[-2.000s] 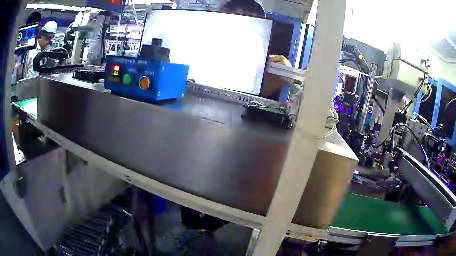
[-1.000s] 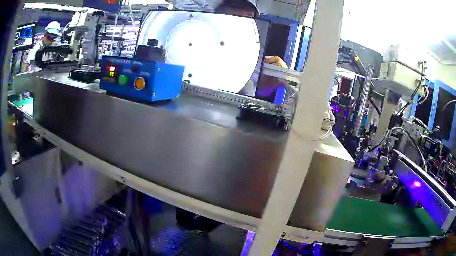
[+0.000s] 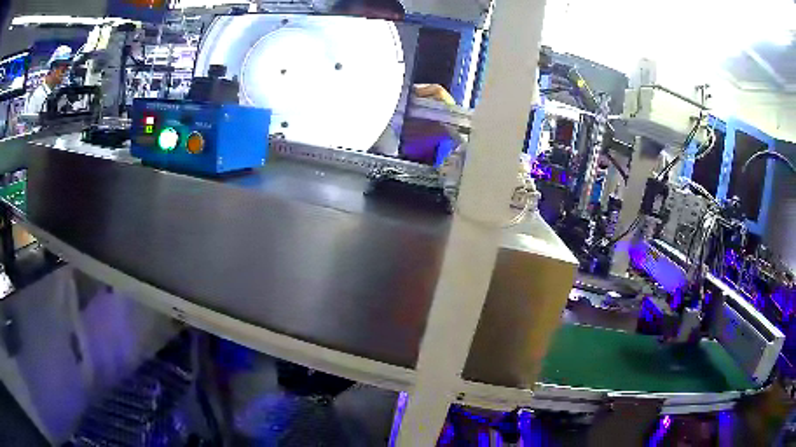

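Note:
Neither of my hands is in view. A blue control box (image 3: 240, 138) with red digits, a lit green button and an orange button stands on the long grey metal housing (image 3: 262, 253). A black block sits on top of the box. Behind it a large bright monitor (image 3: 371, 83) shows concentric circles with dark dots. A green conveyor belt (image 3: 611, 358) comes out of the housing's right end. A dark fixture stands over the belt.
A cream post (image 3: 476, 201) crosses the view in front of the housing. Machinery (image 3: 572, 188) under violet light stands at the right. A person (image 3: 48, 79) in white cap is far left; another person's head and arm show behind the monitor. Grey ribbed racks (image 3: 131, 410) lie below.
The whole view has shifted, so the box, monitor and post sit further left. The blank monitor now shows circles. The green button looks brighter. The fixtures over the belt have changed position.

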